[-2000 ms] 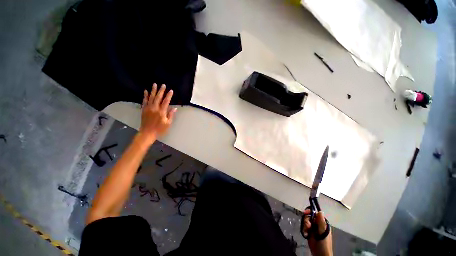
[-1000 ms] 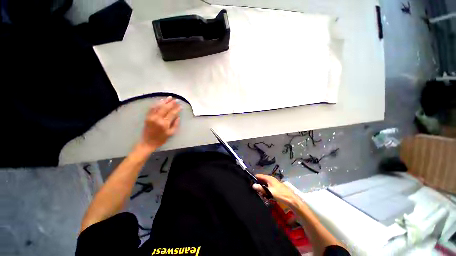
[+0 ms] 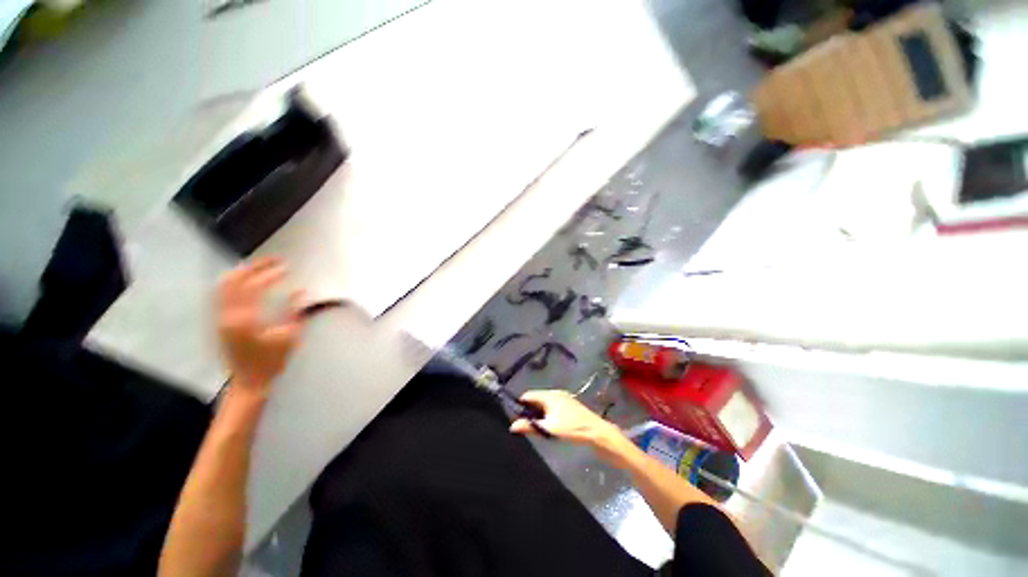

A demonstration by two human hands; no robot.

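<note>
The off-white pattern piece (image 3: 451,124) lies on the pale table with a thin dark fabric edge along its near side. The black tape dispenser (image 3: 265,175) sits on it. My left hand (image 3: 257,316) is blurred, over the paper's curved edge just below the dispenser, fingers apart. Dark fabric (image 3: 90,462) covers the left end. My right hand (image 3: 564,419) holds the fabric shears (image 3: 490,383) by their handles beyond the table's near edge; the blades are blurred and point up-left towards the table.
Dark offcuts (image 3: 552,299) litter the grey floor. A white side table (image 3: 812,271) stands at right, with a red box and fire extinguisher (image 3: 648,358), a blue can (image 3: 688,456) and a white bin (image 3: 891,507) below. A cardboard box (image 3: 857,85) is at the upper right.
The view has swung right, bringing in the side table and red items. My right hand has moved the shears off the paper to beyond the table's near edge. My left hand has moved near the dispenser.
</note>
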